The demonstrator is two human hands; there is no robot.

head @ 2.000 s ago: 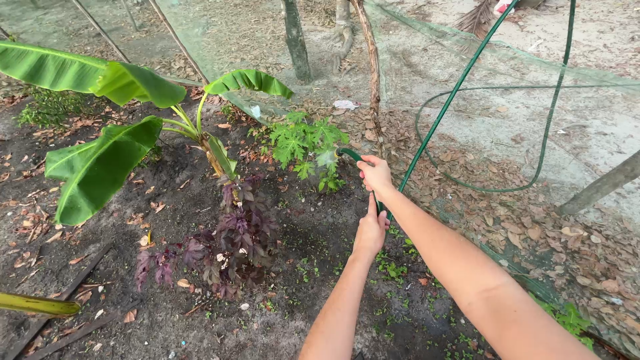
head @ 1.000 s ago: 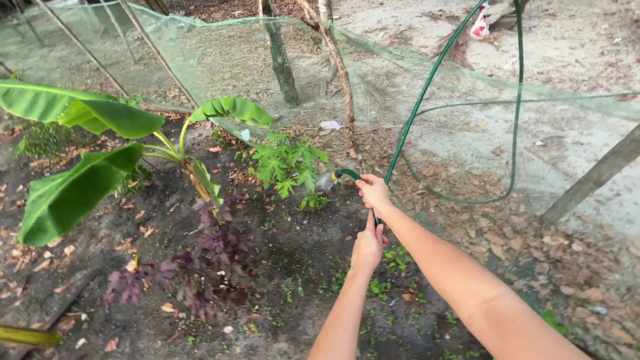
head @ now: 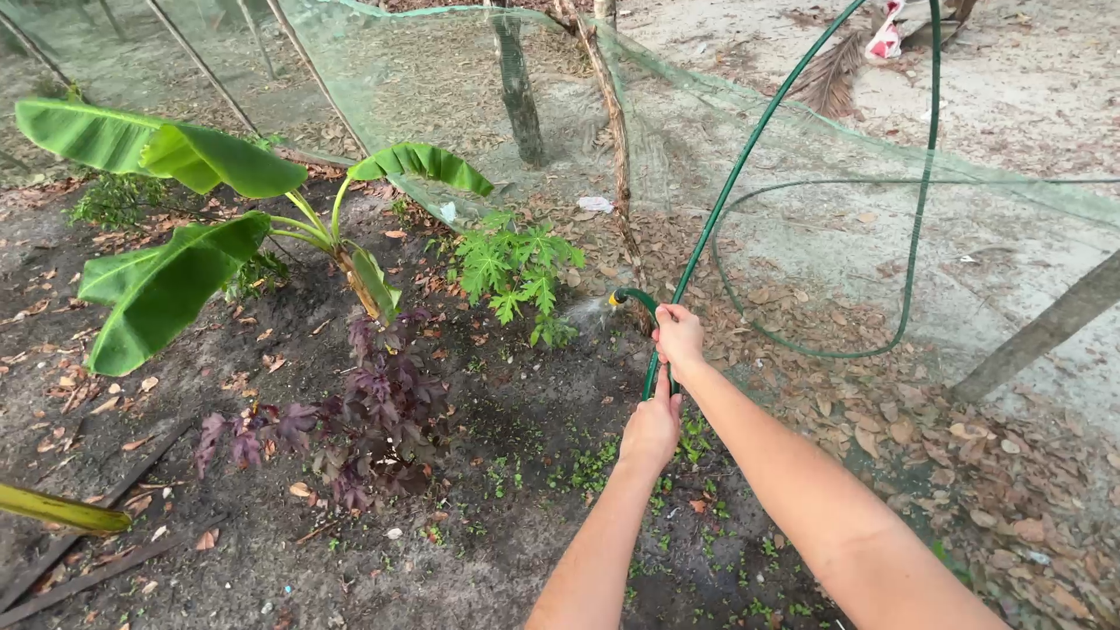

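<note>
My right hand (head: 679, 337) is closed around a green garden hose (head: 733, 179) just behind its spraying end. Below it, my left hand (head: 652, 427) grips a lower stretch of the same hose. A yellow and black nozzle (head: 618, 298) points left, and water sprays from it beside a lobed-leaf green plant (head: 516, 267). To the left grow a young banana plant (head: 350, 271) and a dark purple-leaved plant (head: 385, 407). Small green seedlings (head: 595, 464) dot the dark soil near my left forearm.
Green netting (head: 691, 87) crosses behind the plants, with a thin wooden stake (head: 615, 131) and a thicker post (head: 518, 87). A leaning post (head: 1041, 328) stands at right. The hose loops beyond the net. Wooden strips (head: 96, 516) lie at lower left.
The view has shifted. Both hands keep hold of the hose, and the spray, faint two seconds ago, shows more plainly by the green plant.
</note>
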